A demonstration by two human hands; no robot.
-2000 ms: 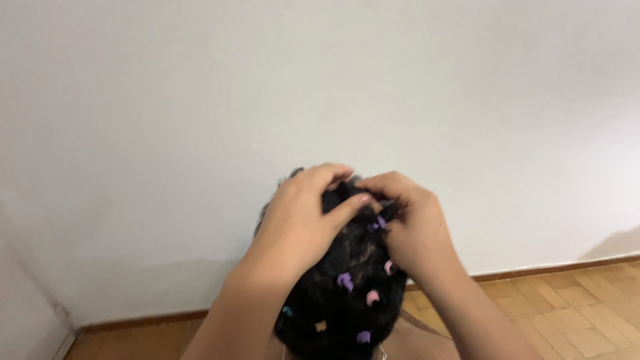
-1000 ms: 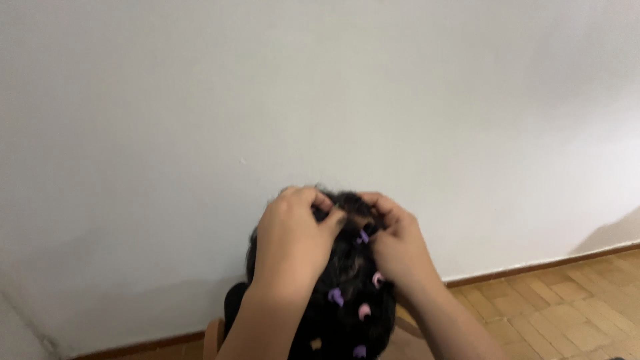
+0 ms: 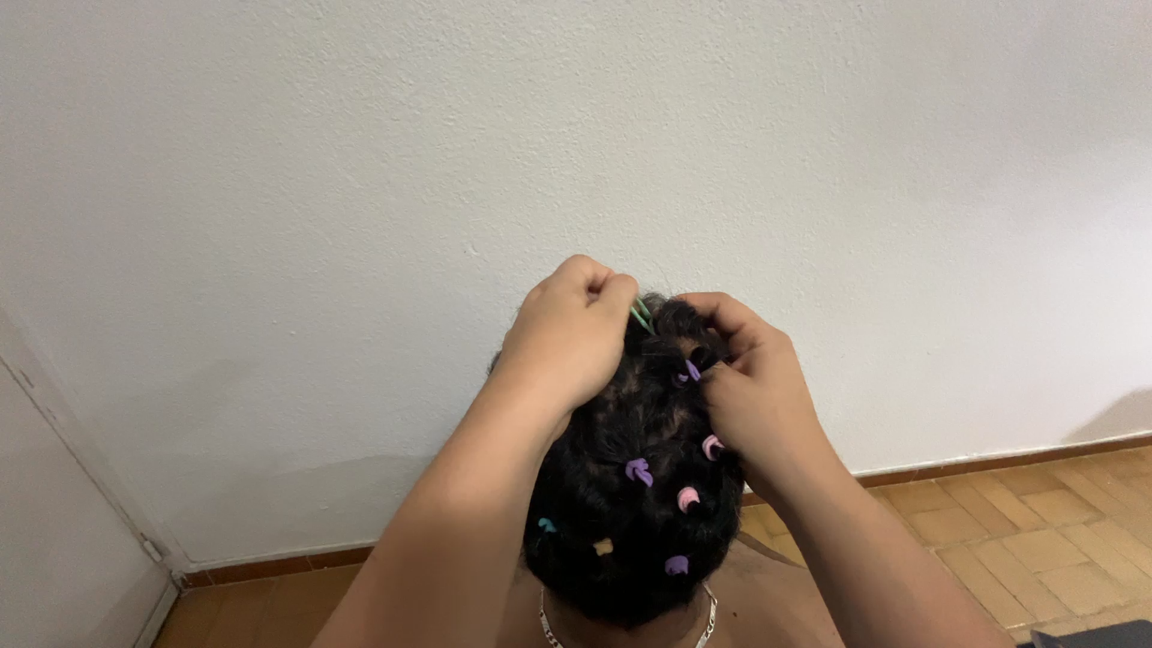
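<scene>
A person's head of dark hair (image 3: 603, 441) is in front of me, seen from behind and above. My left hand (image 3: 585, 333) pinches a green hair elastic (image 3: 643, 315), which is stretched at the top of the head. My right hand (image 3: 751, 369) grips a lock of dark hair (image 3: 679, 319) at the upper right, close to a purple hair elastic (image 3: 691, 370). Lower down, small tufts are tied with another purple elastic (image 3: 640, 472), pink elastics (image 3: 688, 499), a teal one (image 3: 546, 525), a yellowish one (image 3: 603, 546) and a purple one (image 3: 677, 564).
A rough white wall (image 3: 450, 162) stands beyond the head, with a brown baseboard (image 3: 918, 472) at its foot. Tan floor tiles (image 3: 1026, 531) lie at the right. The person wears a silver-coloured chain (image 3: 546, 621). A dark object (image 3: 1107, 635) shows at the bottom right corner.
The green elastic now shows at my left fingertips, whose thumb has drawn back from the middle of the hair. My right hand remains at the upper right of the head.
</scene>
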